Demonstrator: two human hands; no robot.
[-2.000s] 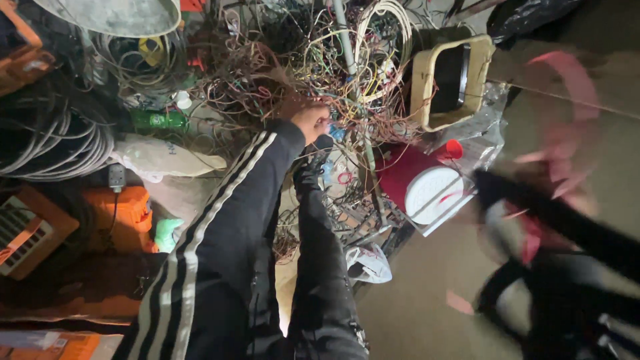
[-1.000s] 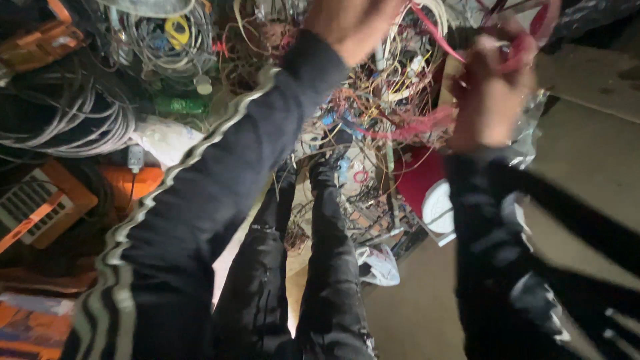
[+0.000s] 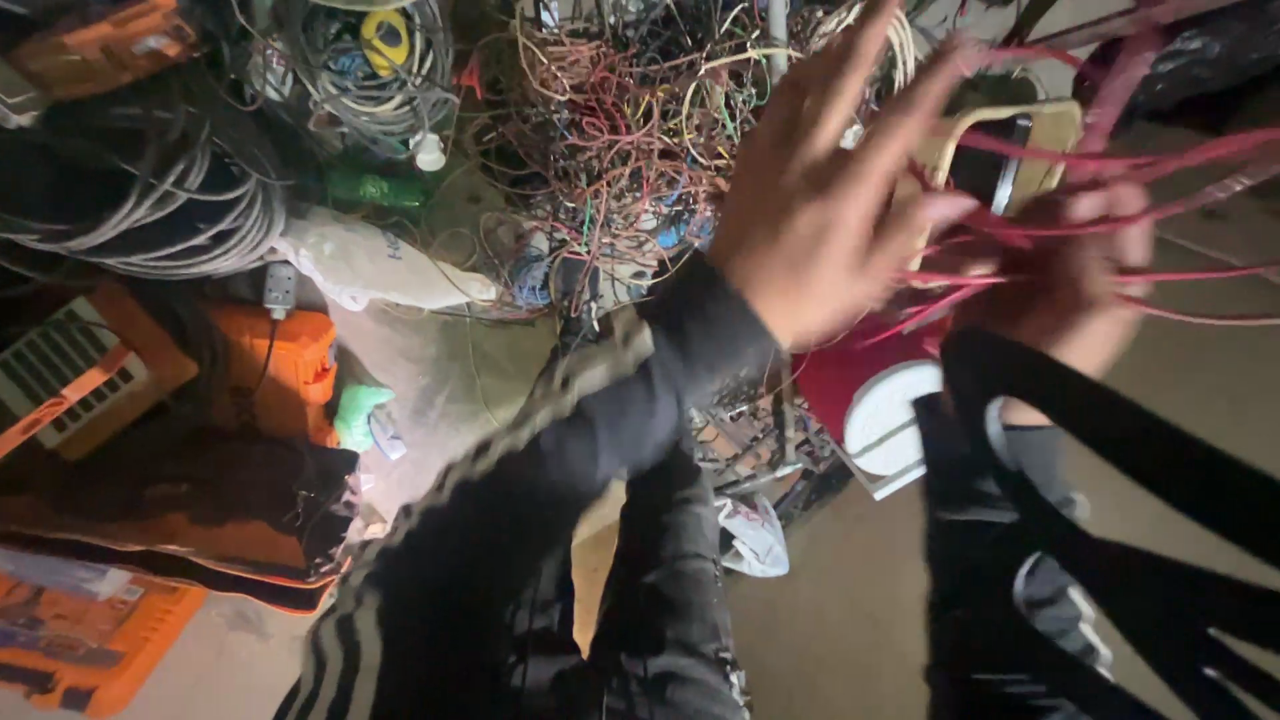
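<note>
My left hand (image 3: 825, 195) is blurred, its fingers spread beside a bundle of red wires (image 3: 1160, 215), with nothing plainly held. Just to its right, my right hand (image 3: 1075, 275) is closed around the red wires, whose loops and ends stick out on both sides. Beneath and left of the hands lies a large tangle of multicoloured wires (image 3: 620, 110). A cream rectangular plastic container (image 3: 1065, 135) shows partly behind the red wires. Under the hands is a dark red object (image 3: 830, 385) with a round white lid or disc (image 3: 890, 415) next to it.
Coiled grey cables (image 3: 190, 225), a second coil with a yellow ring (image 3: 385, 42) and a green bottle (image 3: 375, 188) lie at left. Orange cases (image 3: 285, 360) stand below them, near a white sack (image 3: 375, 260). Dark straps (image 3: 1130, 450) hang across the right side; a white bag (image 3: 752, 535) lies low.
Two seconds ago my left hand was at the wire tangle. Since one second ago it has moved right and down, closer to my right hand, and its fingers are now spread beside the red wires.
</note>
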